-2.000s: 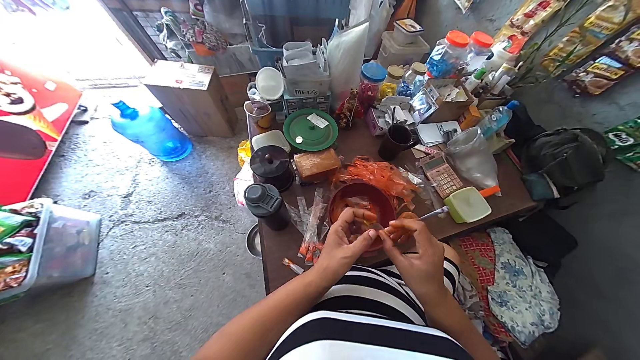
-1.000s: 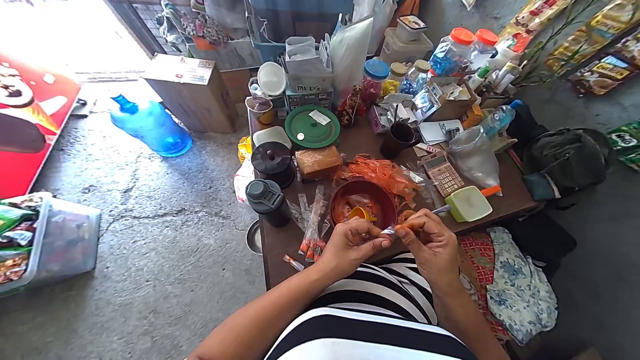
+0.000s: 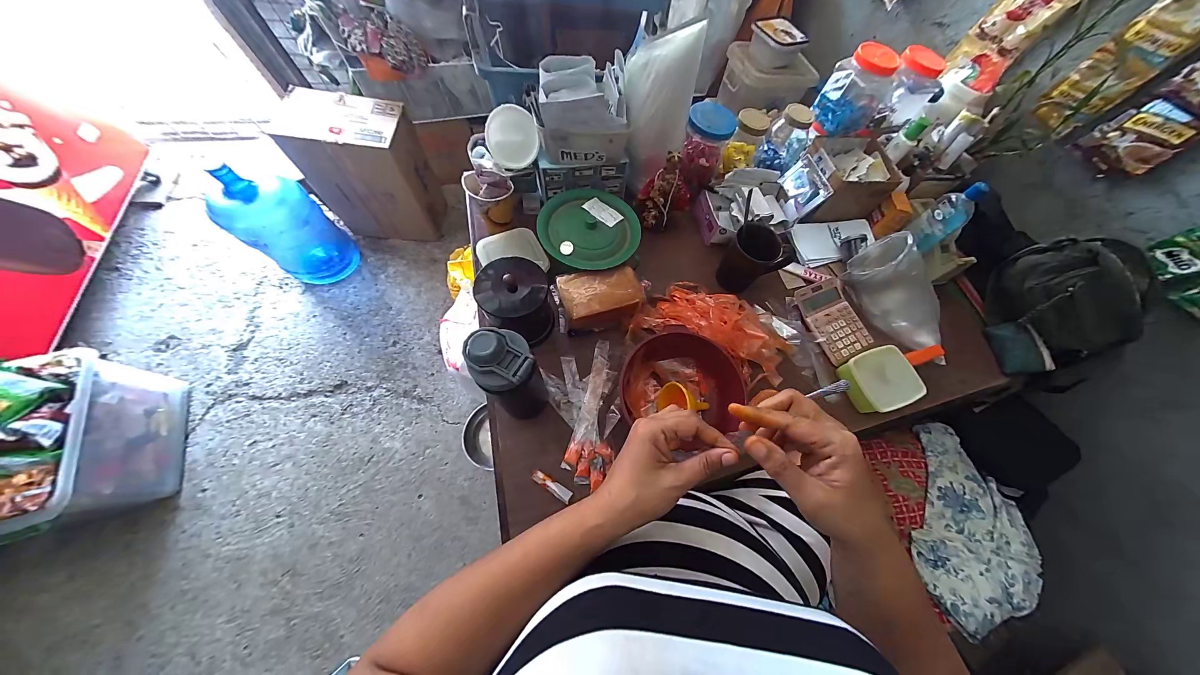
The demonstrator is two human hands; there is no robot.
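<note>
My left hand pinches the edge of a small clear plastic bag between thumb and forefinger, just in front of a dark red bowl. My right hand is beside it, thumb and fingers close to the same plastic; whether it grips it cannot be told. In the bowl lie a yellow cup and some orange-red contents. Left of the bowl lie narrow clear plastic packets with orange-red filling at their lower ends, and one small packet lies nearer the table's left edge. Orange plastic bags are heaped behind the bowl.
A dark lidded tumbler and black canister stand along the table's left side. A wrapped brown block and green lid lie farther back. A calculator, green-rimmed container and dark mug are at the right.
My hands, close together over the small plastic a second ago, are now slightly farther apart, with the right fingers more spread. The yellow cup in the bowl, hidden two seconds ago, shows now.
</note>
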